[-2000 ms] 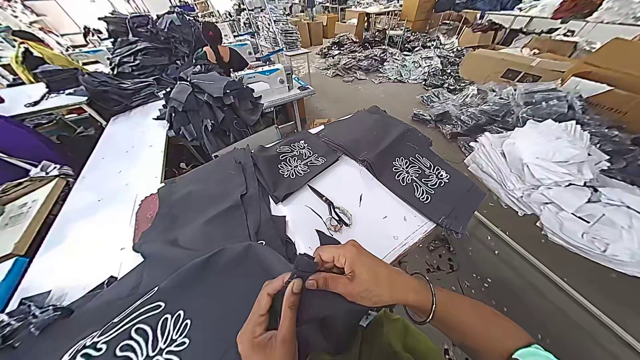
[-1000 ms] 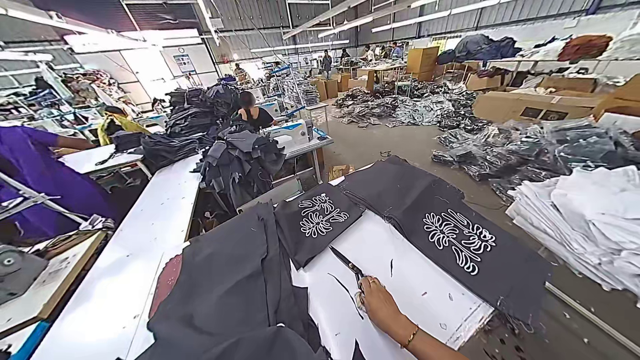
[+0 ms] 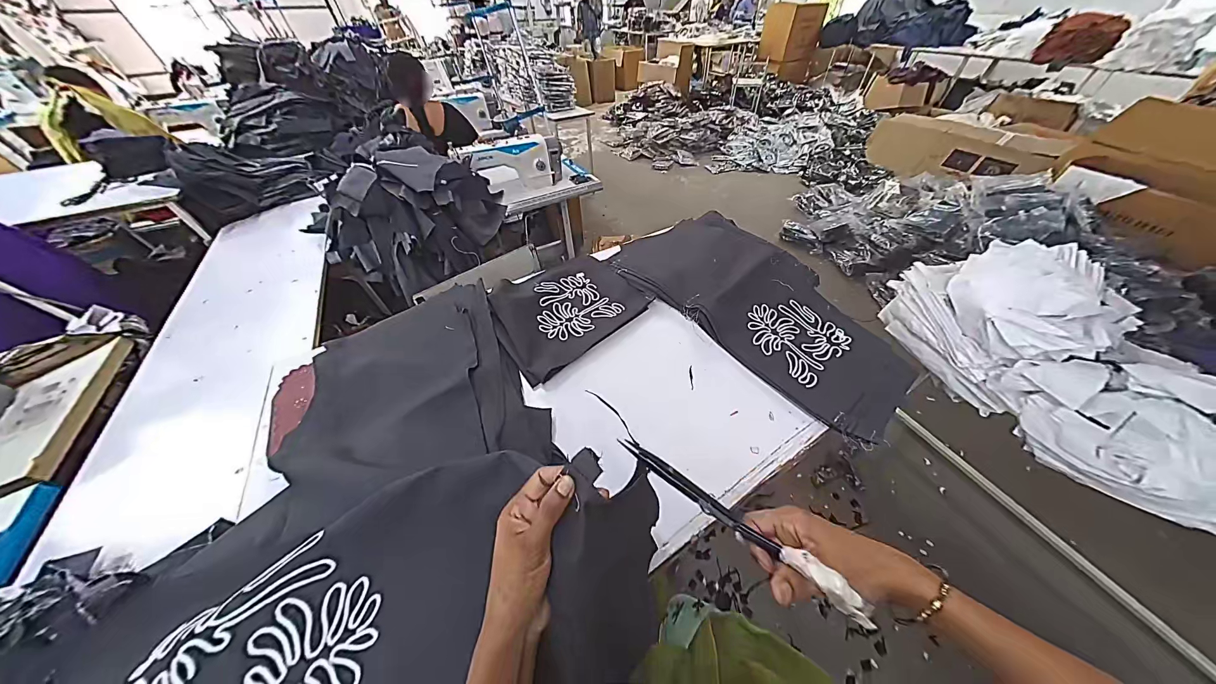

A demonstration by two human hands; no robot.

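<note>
My left hand (image 3: 532, 532) pinches the cut edge of a dark grey fabric piece (image 3: 427, 513) between thumb and fingers. White looped embroidery shows on this cloth at the lower left. My right hand (image 3: 826, 551) grips fabric scissors (image 3: 693, 489) by their handles, which have a white wrapping. The blades point up and left, their tips just right of the held edge and over the white table top (image 3: 655, 389). Two folded dark pieces with white floral embroidery, one smaller (image 3: 570, 318) and one larger (image 3: 788, 332), lie along the table's far side.
Dark cloth heaps (image 3: 408, 209) stand beyond the table, near a sewing machine (image 3: 518, 161) and a seated person (image 3: 427, 104). A long white table (image 3: 190, 361) runs at left. White cloth stacks (image 3: 1035, 323), bagged goods (image 3: 931, 218) and cardboard boxes (image 3: 969, 147) are at right. Scraps litter the floor.
The scissors lay on the white table two seconds ago, while both my hands held the cloth. My right hand reached them one second ago and now holds them near the cloth edge.
</note>
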